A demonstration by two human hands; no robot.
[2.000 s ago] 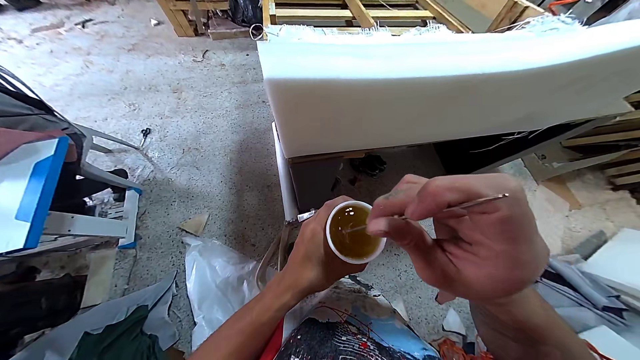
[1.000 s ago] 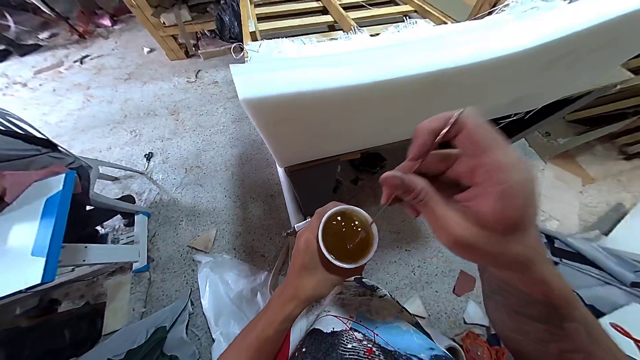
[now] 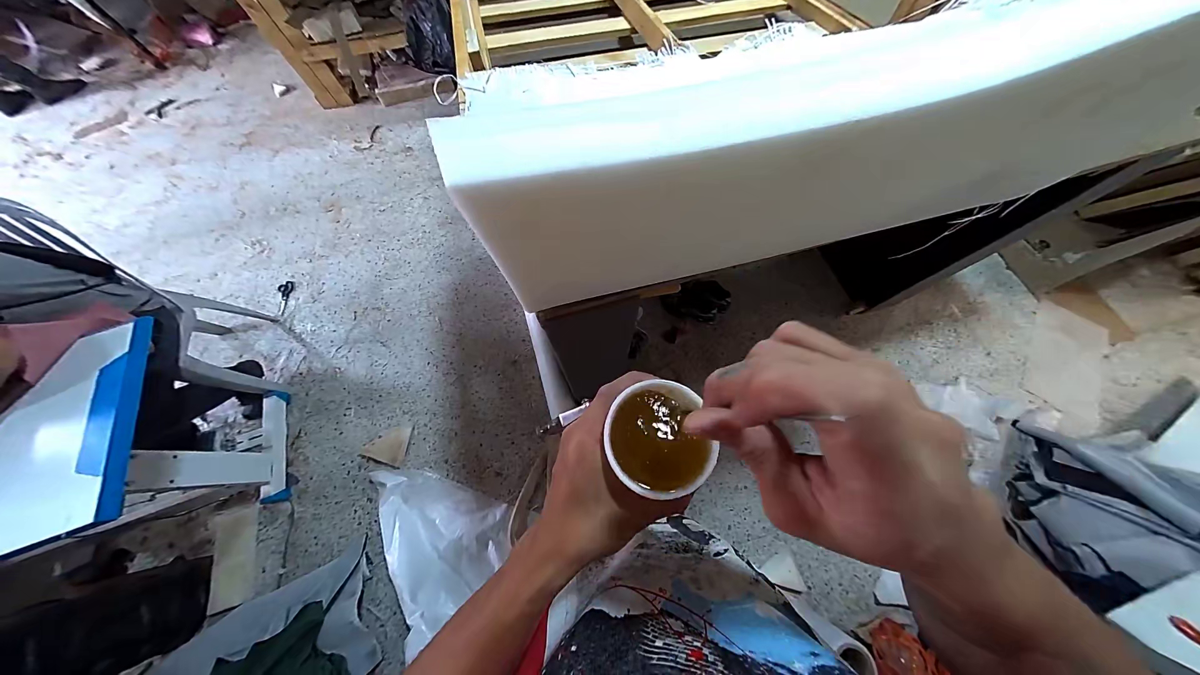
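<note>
A white cup [image 3: 611, 448] holds amber-brown liquid [image 3: 661, 450] with bright reflections on its surface. My left hand [image 3: 595, 478] is wrapped around the cup from the left and below. Just right of the rim is my right hand [image 3: 825, 431], its thumb and forefinger pinched together at the cup's edge. Between those fingers is a thin metal stick, of which only a short piece shows near the palm; its tip is hidden.
A long white padded foam piece [image 3: 750, 206] stretches across ahead, beyond the cup. On the left are a plastic chair [image 3: 220, 375] and a blue-edged board [image 3: 117, 422]. Scissors [image 3: 285, 295], a clear plastic bag [image 3: 441, 544] and scraps lie on the speckled floor.
My right hand, raised right of the cup with the stick tilted upward a second ago, is now lower with its fingertips at the rim. My left hand keeps hold of the cup.
</note>
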